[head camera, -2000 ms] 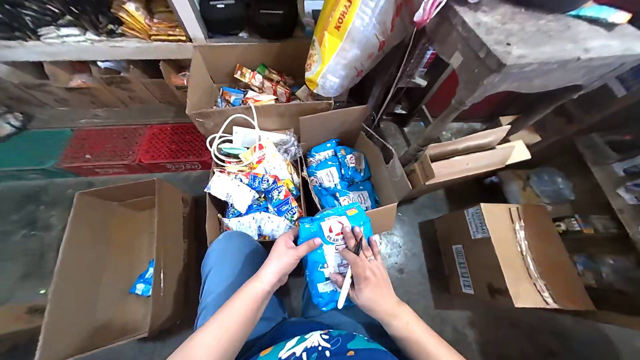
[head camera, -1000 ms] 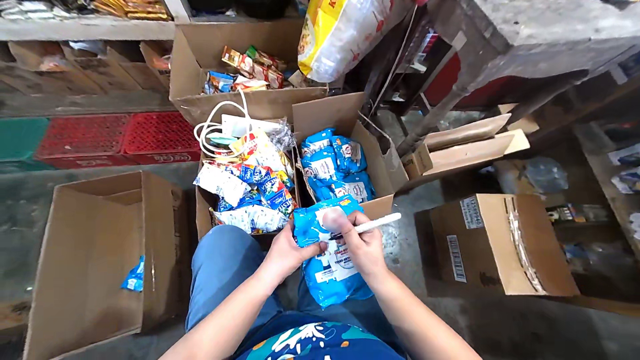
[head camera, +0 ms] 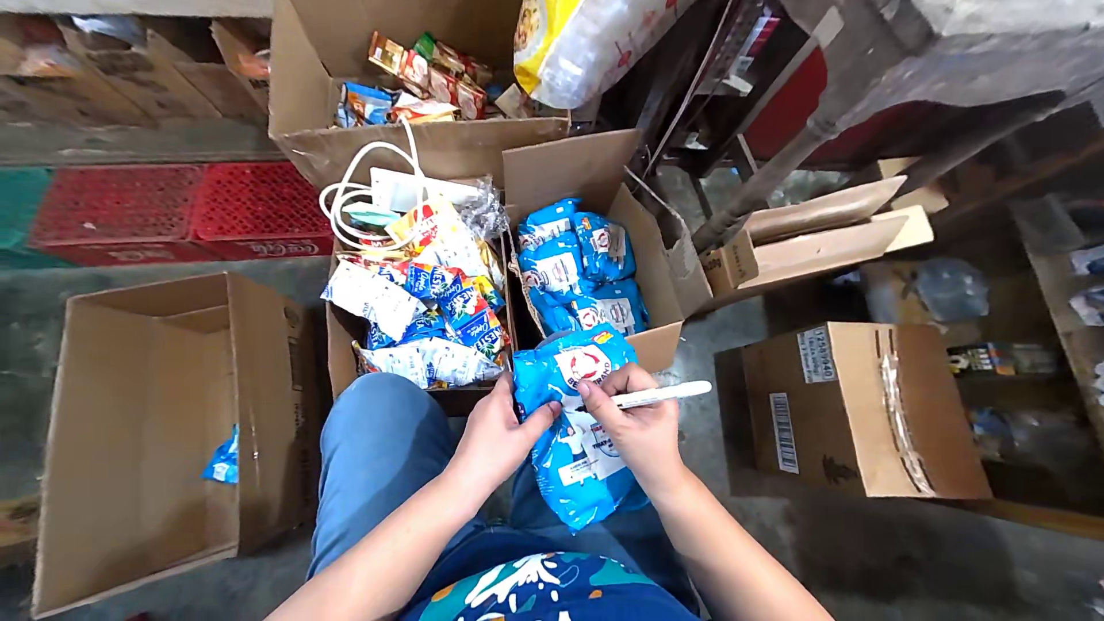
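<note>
A blue plastic pouch with a white and red printed label (head camera: 569,466) lies over my lap. My left hand (head camera: 500,431) grips its left edge, thumb on the front. A white marker pen (head camera: 664,394) is in my right hand (head camera: 634,423), its dark tip at the pouch's printed front and its other end pointing right. Just beyond the pouch stands an open cardboard box (head camera: 662,345) with several similar blue pouches (head camera: 552,259). Left of that, another cardboard box (head camera: 341,366) holds blue, yellow and white sachets (head camera: 440,302) and a coiled white cable (head camera: 345,185).
A large open cardboard box (head camera: 129,431) at left has a small blue packet (head camera: 224,457) inside. Behind are red plastic crates (head camera: 121,203) and a cardboard box (head camera: 310,138) of packets. To the right stand a cardboard box (head camera: 802,414), folded cardboard (head camera: 819,246) and a table (head camera: 992,52).
The pen in my right hand has swung from pointing down toward me to lying across the pouch, its far end to the right. My left hand stays on the pouch's left edge.
</note>
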